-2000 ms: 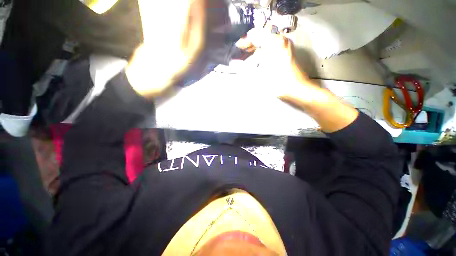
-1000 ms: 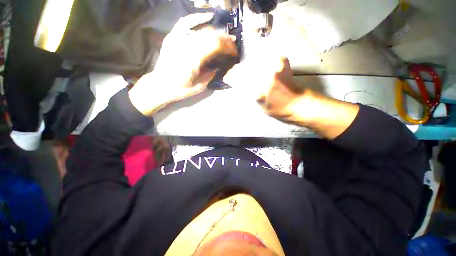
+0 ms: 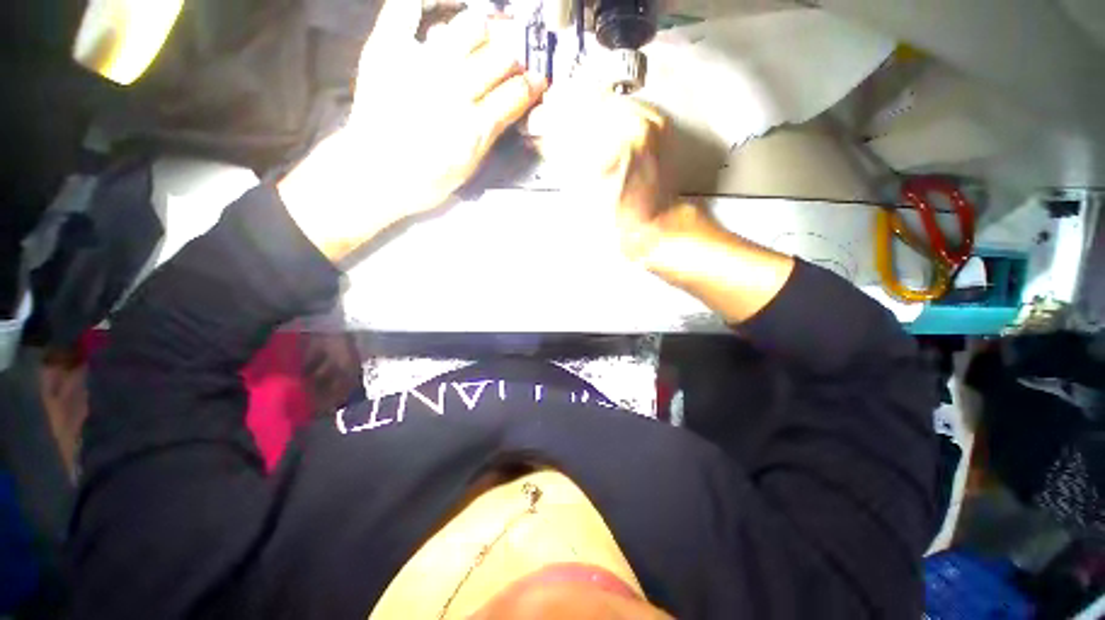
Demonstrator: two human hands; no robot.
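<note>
The dark garment piece point(image 3: 242, 91) spreads at the upper left and runs toward the needle area. My left hand point(image 3: 424, 127) lies on it left of the presser foot area point(image 3: 542, 46), fingertips close to the metal parts, thumb side toward a dark bit of cloth. My right hand point(image 3: 618, 151) is just right of the needle area, fingers bent, nearly meeting my left hand. Both hands are strongly overexposed, so what the right fingers touch is hidden in glare. A dark round machine fitting point(image 3: 625, 22) with a metal knob is above my right hand.
Red and orange-yellow scissors loops point(image 3: 939, 224) lie at the right table edge beside a turquoise tray point(image 3: 969, 317). The glowing lamp point(image 3: 127, 34) is at the top left. A pale curved flap point(image 3: 776, 73) is right of the needle. Dark and white heaps point(image 3: 91, 236) lie left of the table.
My right hand has moved up and in toward the needle area. My left hand first moved right onto the cloth, now sits slightly higher. The camera view has shifted a little.
</note>
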